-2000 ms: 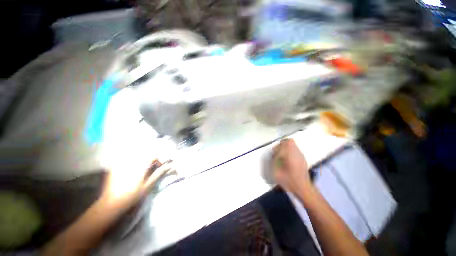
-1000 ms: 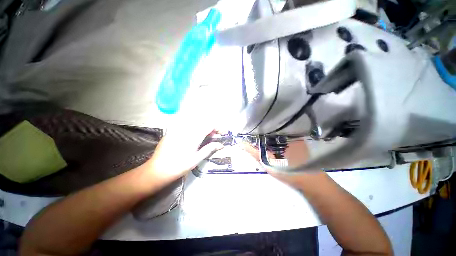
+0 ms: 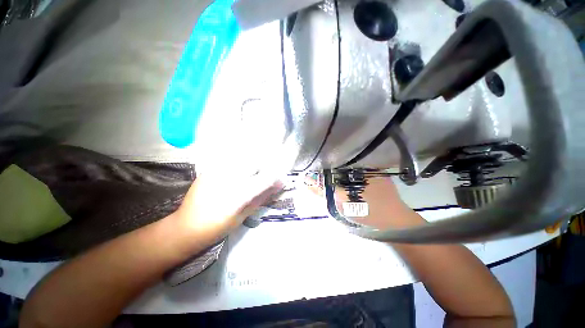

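The white sewing machine head (image 3: 314, 83) fills the upper right. My left hand (image 3: 221, 198) lies left of the needle area, overexposed, with its fingers pointing at it; its grip cannot be made out. My right hand (image 3: 375, 202) is behind the needle area, partly hidden by the machine's front parts; its fingertips are not clear. The brown garment panel (image 3: 122, 192) lies left of and under my left hand, and a flap of it hangs below my wrist. A yellow-green patch (image 3: 29, 205) lies on the dark cloth at far left.
The bright blue machine lamp (image 3: 197, 77) stands left of the head. Large taupe cloth (image 3: 109, 83) covers the upper left. The white table (image 3: 308, 269) has its curved front edge near me. A grey curved guard (image 3: 545, 128) arches in front of the head at right.
The view has moved closer to the machine head. Both hands stay at the needle area; my left fingers look closer together. The orange scissors handles at right are now mostly out of view.
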